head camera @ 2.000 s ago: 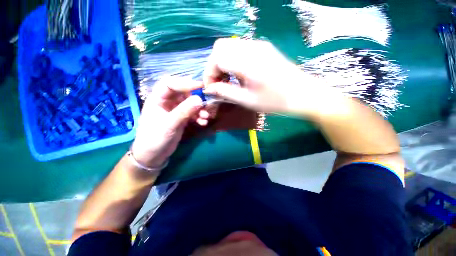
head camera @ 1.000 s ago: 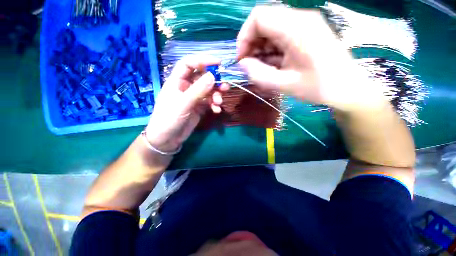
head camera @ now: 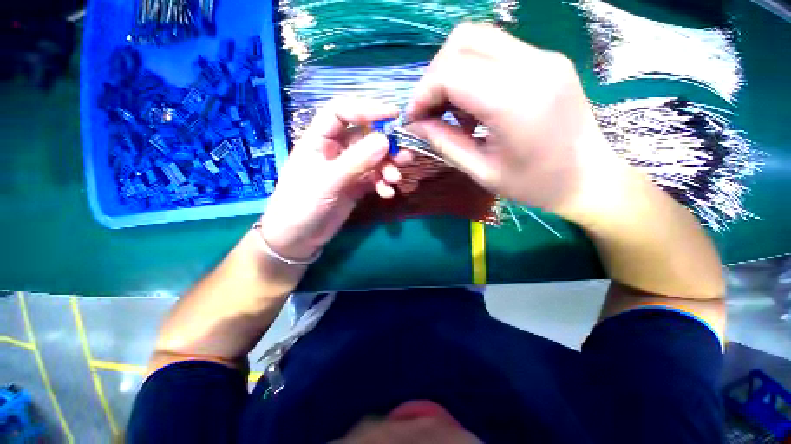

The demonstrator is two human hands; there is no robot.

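Note:
My left hand (head camera: 334,165) pinches a small blue connector housing (head camera: 388,136) between thumb and forefinger. My right hand (head camera: 494,113) is close against its right side, thumb and fingers closed on a thin wire at the housing. Pale wires (head camera: 434,153) run from the housing under my right hand, and thin ends show below that hand. The wire tip at the housing is too small to make out. A pale violet wire bundle (head camera: 356,81) and a brown wire bundle (head camera: 434,195) lie beneath and partly behind my hands.
A blue bin (head camera: 98,186) of loose housings is at left, with wired pieces at its far end. Green wires (head camera: 390,26) lie beyond. White wires (head camera: 672,54) and a black-and-white bundle (head camera: 694,147) lie at right. A yellow strip (head camera: 478,251) marks the bench's near edge.
My right hand has come in from the right and closed up to the housing. Earlier, one long wire trailed out to the lower right; now two short ends show. The whole view has also shifted.

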